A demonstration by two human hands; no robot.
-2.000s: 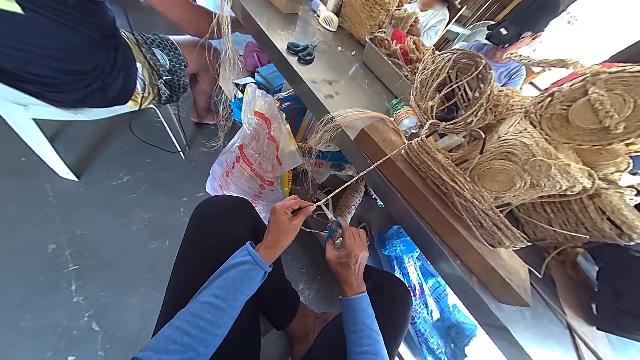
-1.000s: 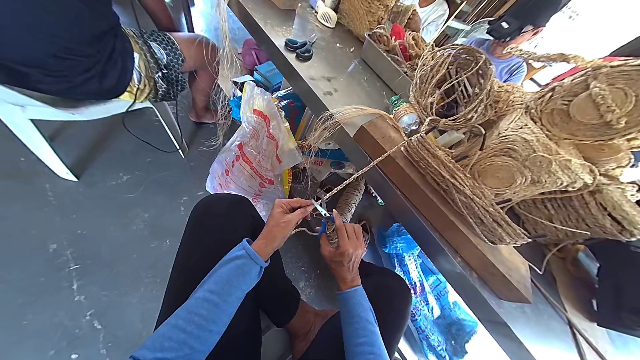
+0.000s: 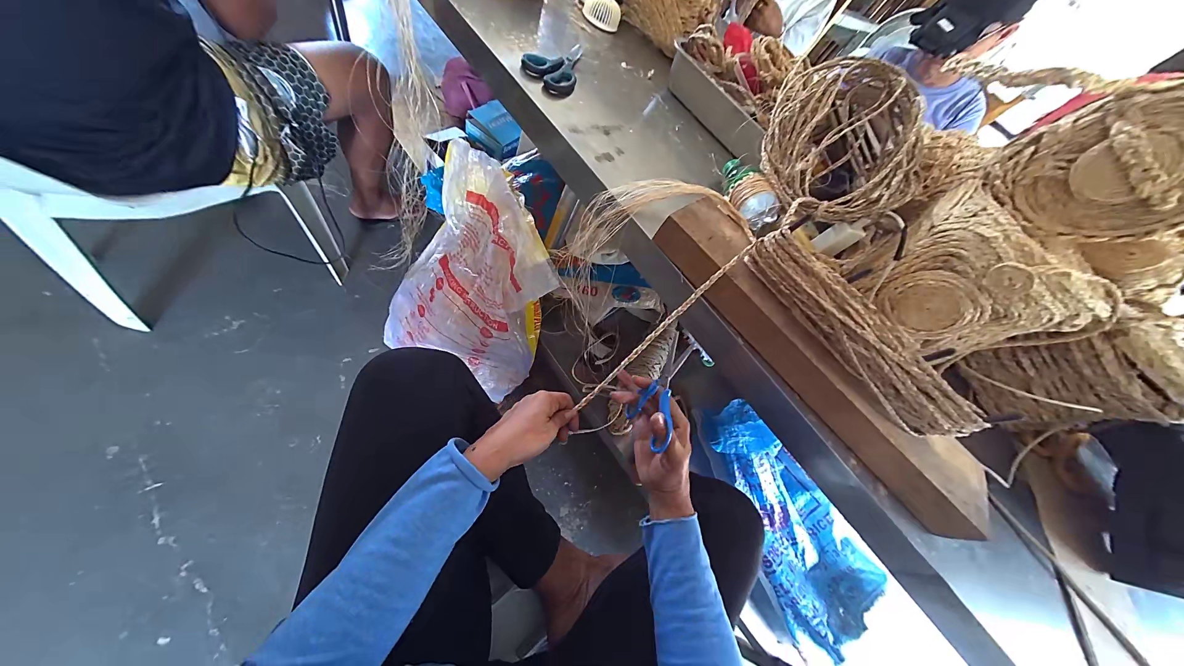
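Observation:
My left hand [image 3: 529, 427] pinches the near end of a braided fiber cord [image 3: 668, 319], which runs taut up to the coiled rope on the wooden beam [image 3: 814, 370]. In my right hand [image 3: 664, 453] are blue-handled scissors [image 3: 659, 407], their blades pointing up and away, to the right of the cord. Fingers of the right hand reach close to the cord; whether they touch it is unclear. Loose pale fibers [image 3: 601, 227] fan out from the beam's far end. Below the cord, a roll of twine [image 3: 655, 356] is partly hidden.
A metal table [image 3: 592, 129] carries dark-handled scissors [image 3: 552, 71], a plastic bottle [image 3: 754, 199] and woven fiber pieces [image 3: 999, 268]. A plastic bag [image 3: 472, 277] stands left of the table edge, a blue bag [image 3: 795, 527] below it. One person sits at left on a white chair [image 3: 74, 208].
The scissors, which were at the cord near my left hand, have moved right and turned with their blades upward. My left hand still holds the cord's end.

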